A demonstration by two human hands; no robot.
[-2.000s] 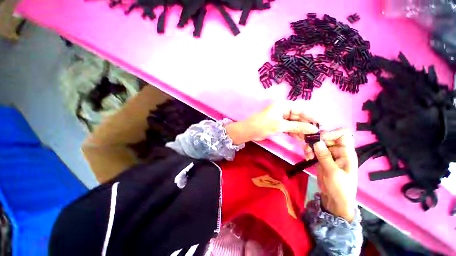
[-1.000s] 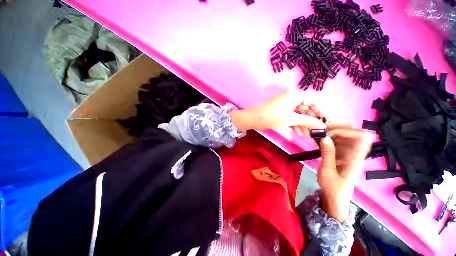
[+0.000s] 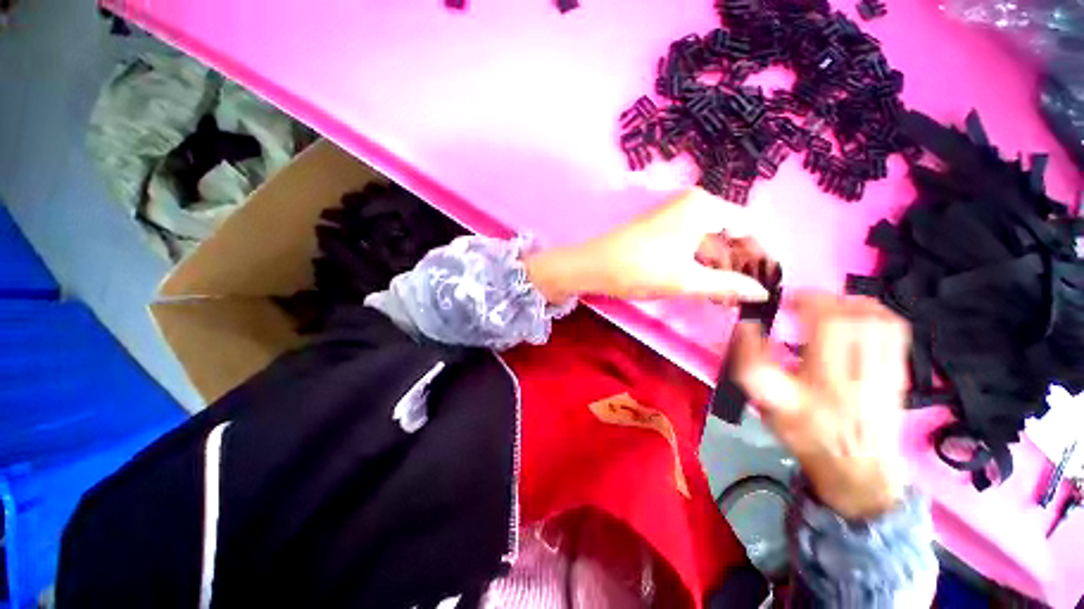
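My left hand (image 3: 678, 252) is over the table's front edge, its fingertips closed on the upper end of a black webbing strip (image 3: 756, 327). The strip hangs down past the table edge. A buckle at the fingertips cannot be made out clearly. My right hand (image 3: 832, 381) is blurred, close to the right of the strip, with its thumb near it; whether it touches the strip cannot be told. A pile of small black slotted buckles (image 3: 773, 101) lies on the table beyond my hands. A heap of black webbing strips (image 3: 981, 286) lies to the right.
An open cardboard box (image 3: 226, 339) with black pieces is below the pink tabletop's (image 3: 392, 71) edge at left. A crumpled pale sack (image 3: 149, 149) is beyond it. Clear plastic (image 3: 1010, 14) is at the top right. A round black loop (image 3: 958, 445) and small metal tool (image 3: 1054, 478) lie right.
My right hand has moved right and down from the fingertips of my left hand. The strip now shows more plainly, hanging from my left hand. The view has shifted slightly.
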